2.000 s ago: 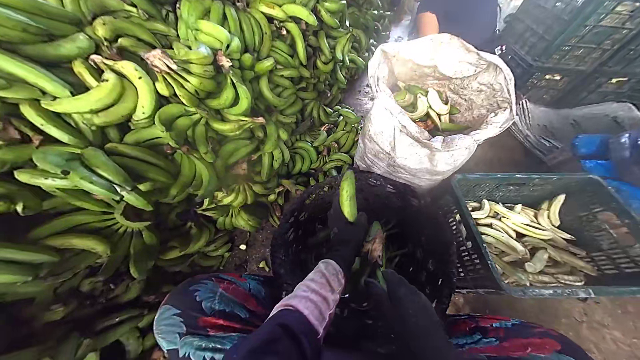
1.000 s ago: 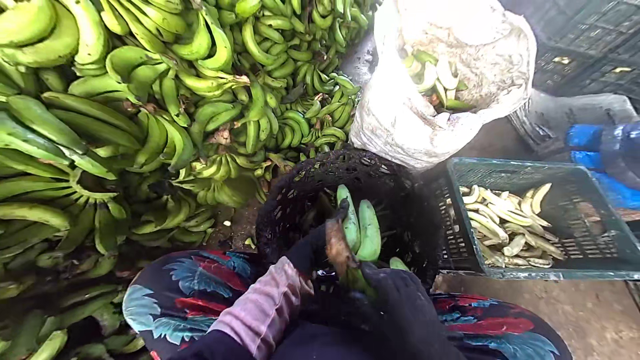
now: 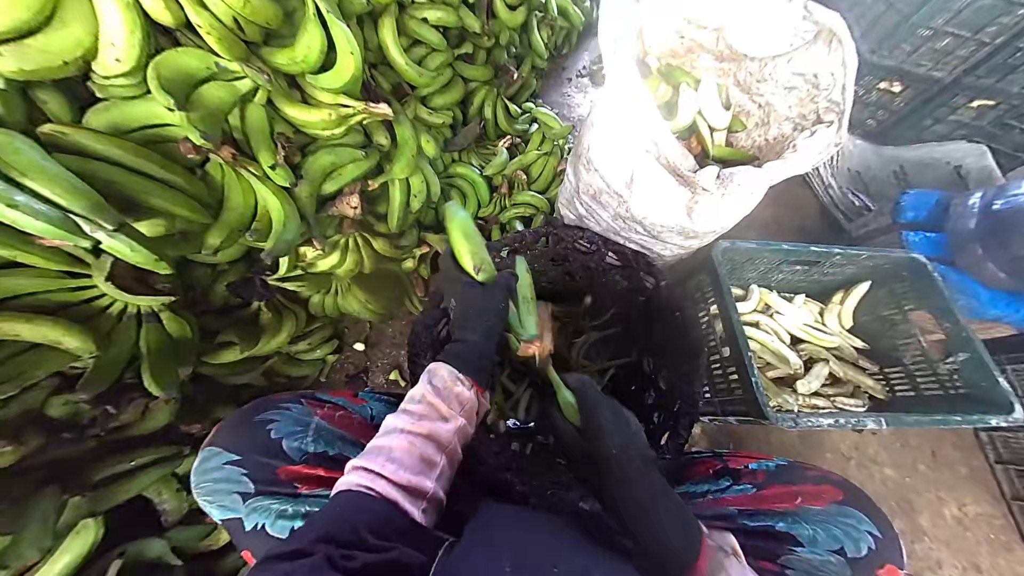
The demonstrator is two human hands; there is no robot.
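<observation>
My left hand (image 3: 478, 312), in a black glove, grips a green plantain (image 3: 470, 242) above the left side of a dark basket (image 3: 576, 256). Right of it, a small cluster of green plantains (image 3: 525, 300) with a brown stem end hangs over the basket; which hand carries it is unclear. My right hand (image 3: 596, 424), also gloved in black, is lower right, its fingers closed around a green piece (image 3: 565, 398) that points down from the stem. Any tool in it is hidden.
Green plantain bunches (image 3: 336, 176) are heaped at left. A white sack (image 3: 632, 176) with green peels and pale pieces stands ahead. A green plastic crate (image 3: 948, 384) of peeled plantains (image 3: 800, 336) sits at right, near a blue object (image 3: 924, 212).
My hands have moved apart from their position together over the basket. The plantain in my left hand now points up and left, away from the cluster.
</observation>
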